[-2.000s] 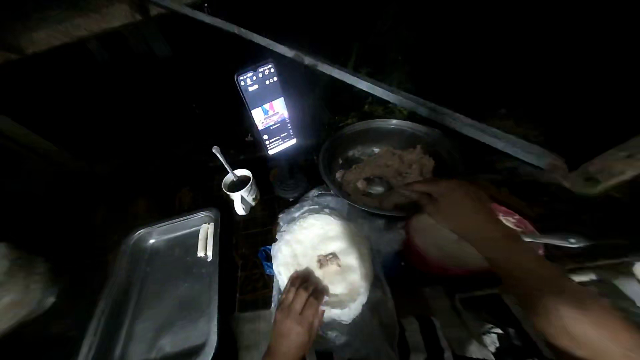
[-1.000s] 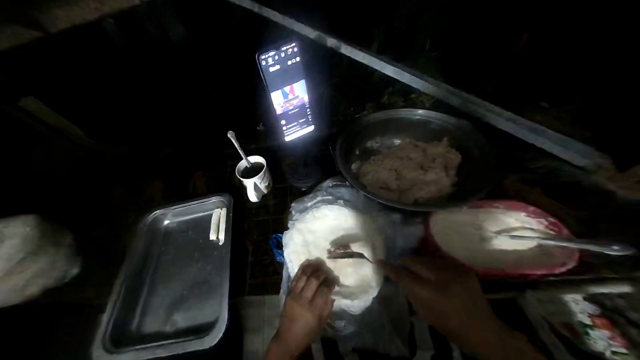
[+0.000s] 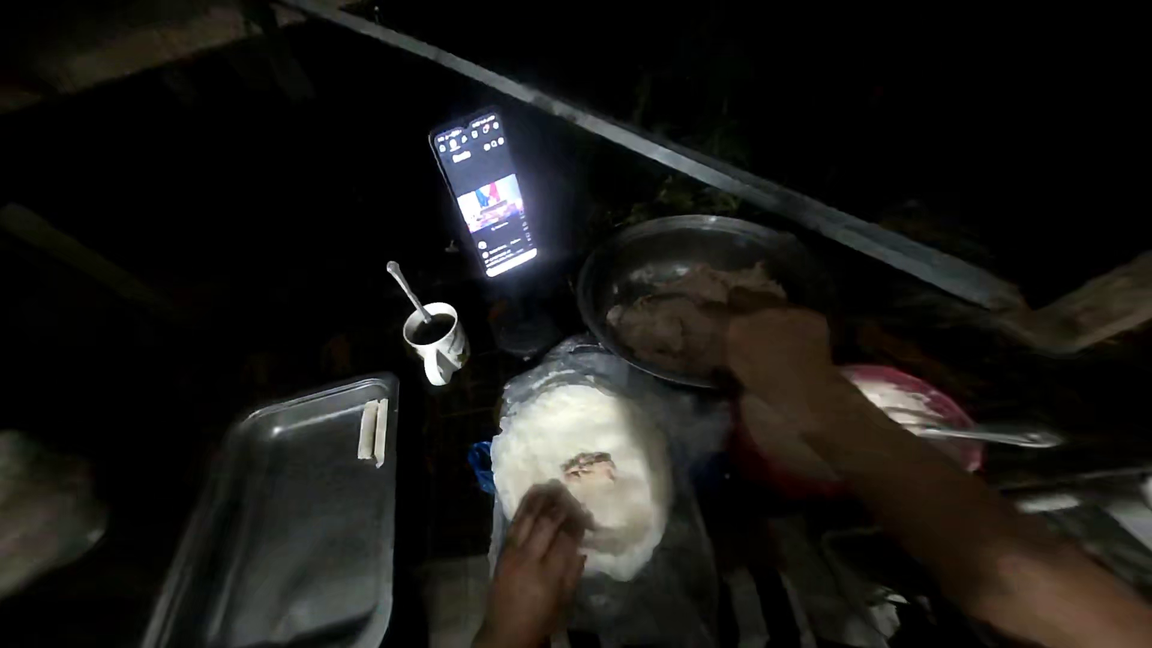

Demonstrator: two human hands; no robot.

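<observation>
My left hand rests with its fingertips on the lower left part of a stack of round white wrapper sheets, which lies on clear plastic. A small dab of brownish filling sits near the middle of the top sheet. My right hand is over the right side of a wide metal bowl that holds a brownish ground filling. The right fingers are dark and blurred, and whatever they hold is hidden. Two thin white rolls lie in the upper right corner of a metal tray.
A white mug with a dark drink and a spoon stands behind the tray. A lit phone is propped upright behind it. Under my right forearm is a red basin of pale mixture with a metal utensil. A long bar crosses behind.
My right hand has moved from the wrapper sheets, where it held a spoon or fork one second ago, up and right to the metal bowl. My left hand stays on the sheets.
</observation>
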